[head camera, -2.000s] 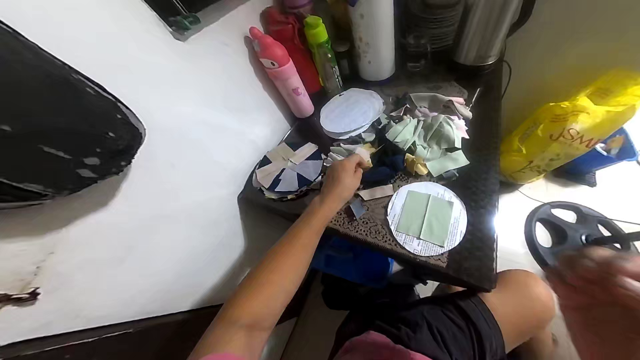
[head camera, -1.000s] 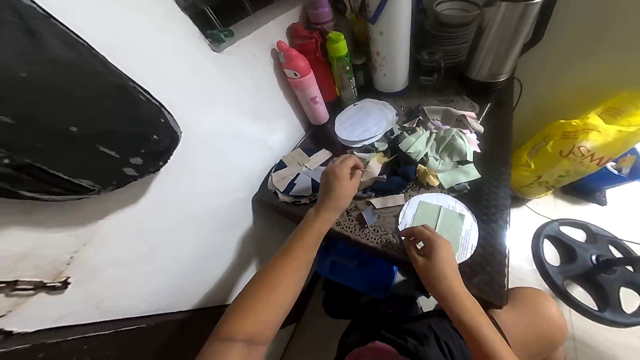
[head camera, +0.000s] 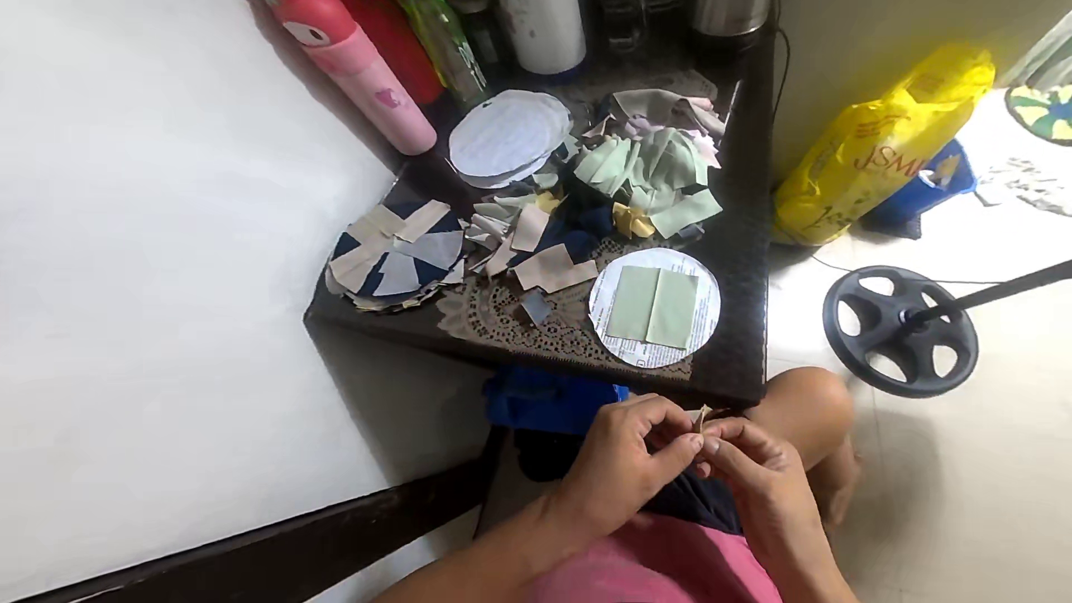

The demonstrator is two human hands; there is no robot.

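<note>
Over my lap, just off the table's front edge, my left hand and my right hand meet, pinching a small beige fabric piece between their fingertips. Beyond them lies a round of printed paper with two green fabric rectangles side by side on it. A stack of patchwork rounds in navy, beige and grey sits at the table's left corner. Loose beige scraps, a grey scrap and a heap of green scraps lie between and behind. White rounds are stacked behind.
A dark table bears a lace mat. Along its back stand a pink bottle, a green bottle and a white flask. To the right are a yellow plastic bag, a blue bin and a round black slotted base.
My left hand has moved from the scrap pile to above my lap. My right hand, at the printed round a second ago, has joined it there. The view is now closer to the table.
</note>
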